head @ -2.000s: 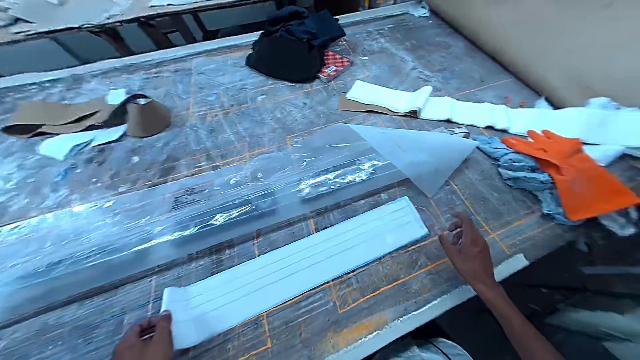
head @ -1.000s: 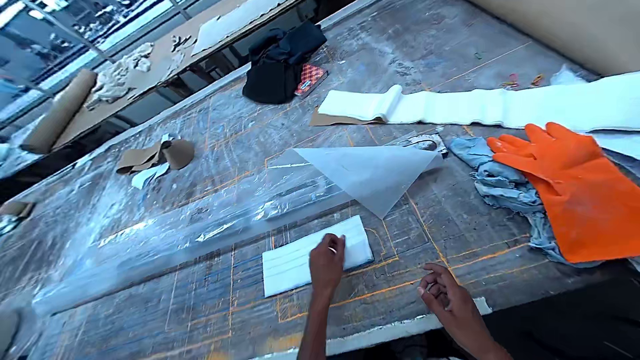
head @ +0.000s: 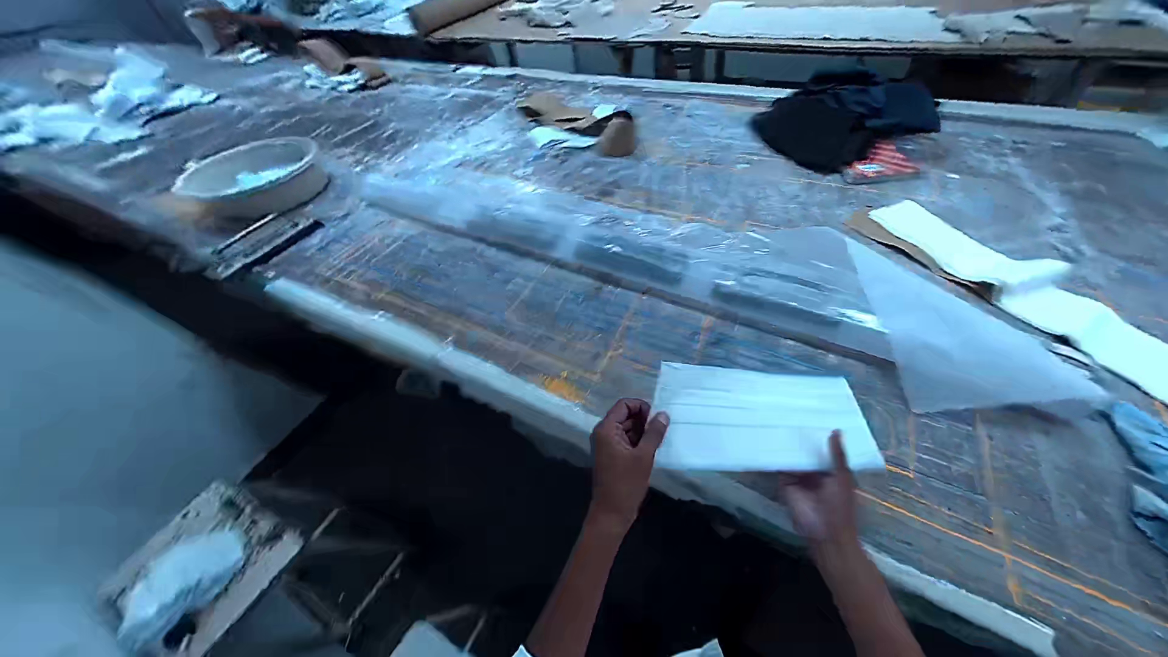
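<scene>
A folded white fabric-like sheet (head: 762, 420) is held near the front edge of the worktable (head: 511, 301). My left hand (head: 628, 443) pinches its left edge between thumb and fingers. At its lower right edge, my right hand (head: 821, 493) grips it, with the thumb on top and the fingers underneath, somewhat blurred. Behind the sheet lies a long strip of clear plastic film (head: 639, 255). A translucent triangular flap (head: 967, 347) extends to the right of the sheet.
Further right are a white fabric strip (head: 1049, 301) and blue-grey cloth (head: 1145, 465). Black cloth (head: 839, 119) lies at the back, brown scraps (head: 584, 128) left of it. A round basin (head: 251, 182) and dark flat tools (head: 265, 242) are at the left.
The white sheet lay long and flat, then folded shorter on the table; now both hands hold it near the front edge. The view has swung left, and the orange glove is out of frame.
</scene>
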